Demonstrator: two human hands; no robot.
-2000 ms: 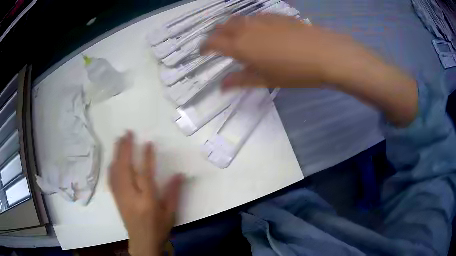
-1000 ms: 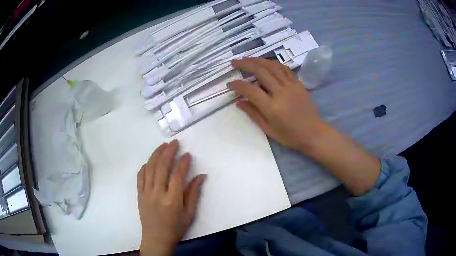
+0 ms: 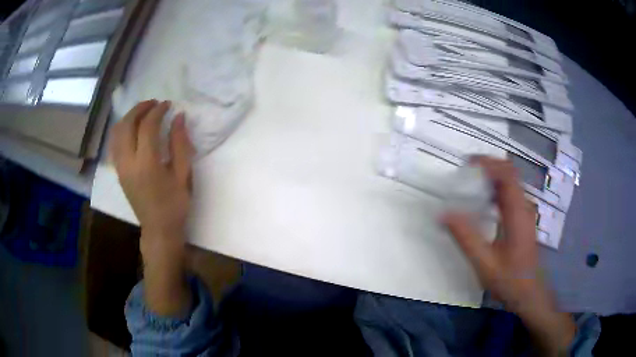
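My left hand point(image 3: 157, 167) is at the near end of the crumpled white wiping cloth point(image 3: 216, 84), with cloth between its thumb and fingers. My right hand point(image 3: 505, 237) is blurred and holds a translucent glue bottle point(image 3: 460, 188) between thumb and fingers, over the nearest insert. White insert frames point(image 3: 446, 73) lie fanned in an overlapping pile at the upper right of the white work board point(image 3: 300, 160). Another translucent bottle point(image 3: 314, 21), blurred, lies at the top of the board.
Silver metal panels point(image 3: 70, 63) lie on cardboard point(image 3: 52, 129) at the upper left. A brown box point(image 3: 108, 279) is below the board's left edge, beside something blue point(image 3: 38, 223). A small dark scrap point(image 3: 592, 259) lies on the grey tabletop point(image 3: 593, 139) at right.
The view has turned and shifted left. My left hand has moved from the bare board to the cloth. My right hand has left the inserts and taken hold of the bottle that stood beside them.
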